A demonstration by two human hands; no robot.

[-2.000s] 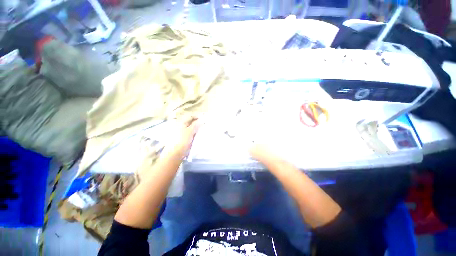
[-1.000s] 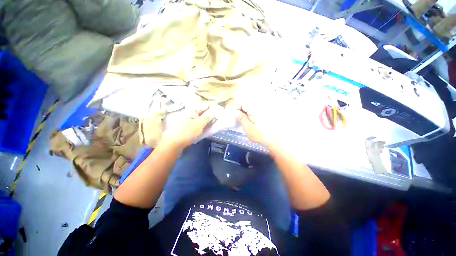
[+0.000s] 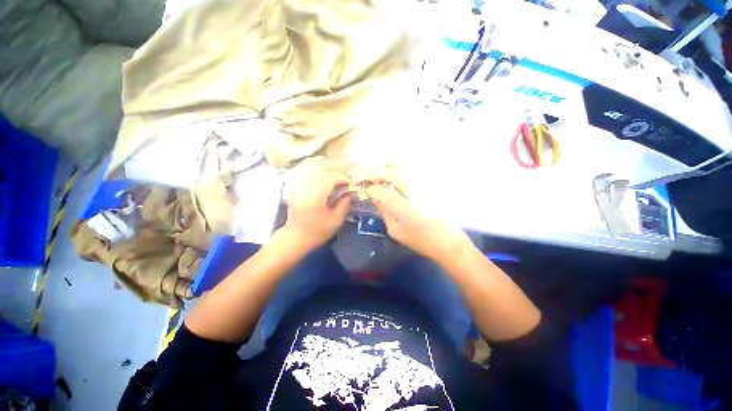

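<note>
A khaki garment (image 3: 265,64) lies spread on the white table left of the needle area, with white lining (image 3: 258,193) showing at its lower edge and hanging over the table's front. My left hand (image 3: 319,197) and my right hand (image 3: 391,210) are close together at the table's front edge. Their fingers pinch the garment's near edge between them; glare hides the exact fold. The white sewing machine (image 3: 554,80) with blue stripe and "JACK" lettering stands right of the garment. The presser foot area (image 3: 456,103) is behind and right of my hands, apart from them.
Red and yellow looped snips (image 3: 535,146) lie on the machine bed. Tan strips (image 3: 612,202) lie beside a dark tray (image 3: 652,213) at the table's right. Brown-tan cloth (image 3: 152,241) fills a bin below left. Grey-green bundles (image 3: 64,88) are far left. A red container (image 3: 642,321) is low right.
The view has tilted and shifted. My hands came together from apart, first onto white cloth, now onto the garment's edge at the table front. The garment has been drawn nearer the front edge.
</note>
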